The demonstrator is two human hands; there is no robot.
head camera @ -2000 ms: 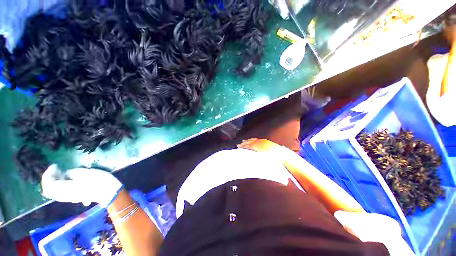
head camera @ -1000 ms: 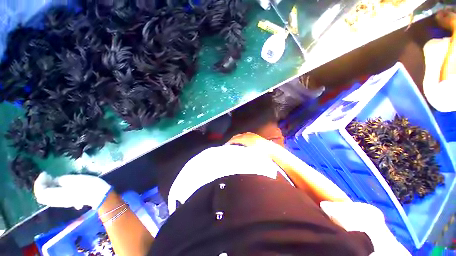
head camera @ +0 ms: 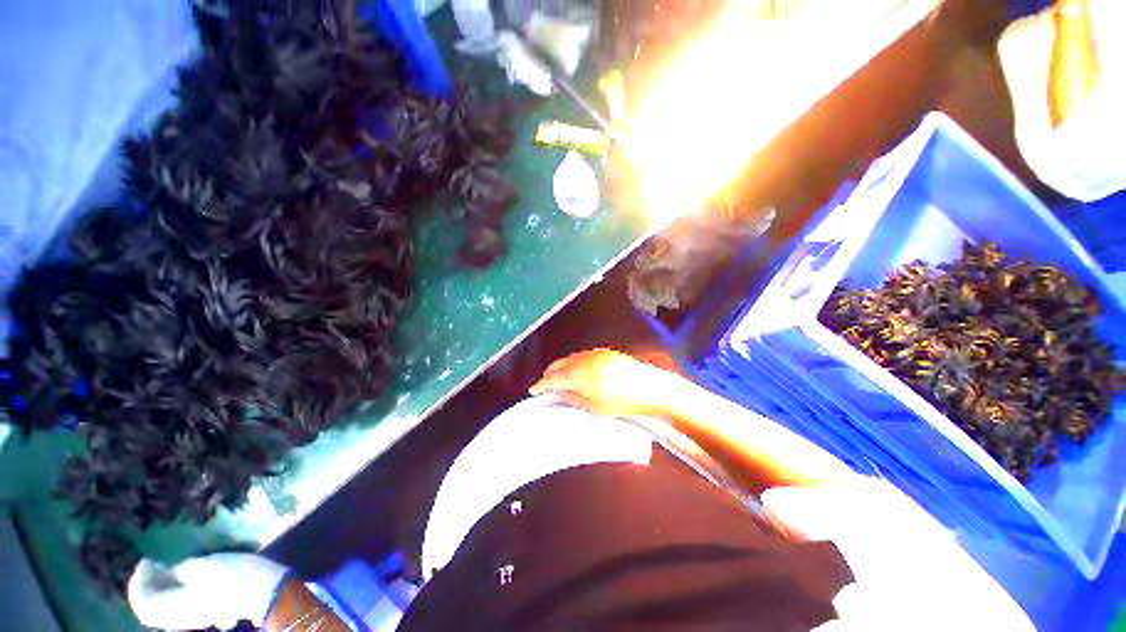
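A large heap of black, spiky flower-like pieces (head camera: 266, 278) lies on the green bench top (head camera: 475, 303). My left hand (head camera: 204, 593), in a white glove, is low at the bottom left, beside the near end of the heap. Its fingers look curled, but glare hides whether anything is in them. My right hand (head camera: 599, 380) is bare and rests low in front of my body, below the bench edge. Its fingertips and palm side are hidden, so its grip cannot be told.
A small white rounded bottle (head camera: 575, 185) and a yellow stick (head camera: 571, 136) lie on the bench. A blue crate (head camera: 908, 426) at the right holds brown-gold spiky pieces (head camera: 988, 358). Another person's arm (head camera: 1072, 62) shows at the top right. Strong glare covers the bench's far right part.
The view has tilted, so the bench edge runs steeper and my gloved left hand sits lower in the picture. The white bottle appears further left. My right hand stays low by my body.
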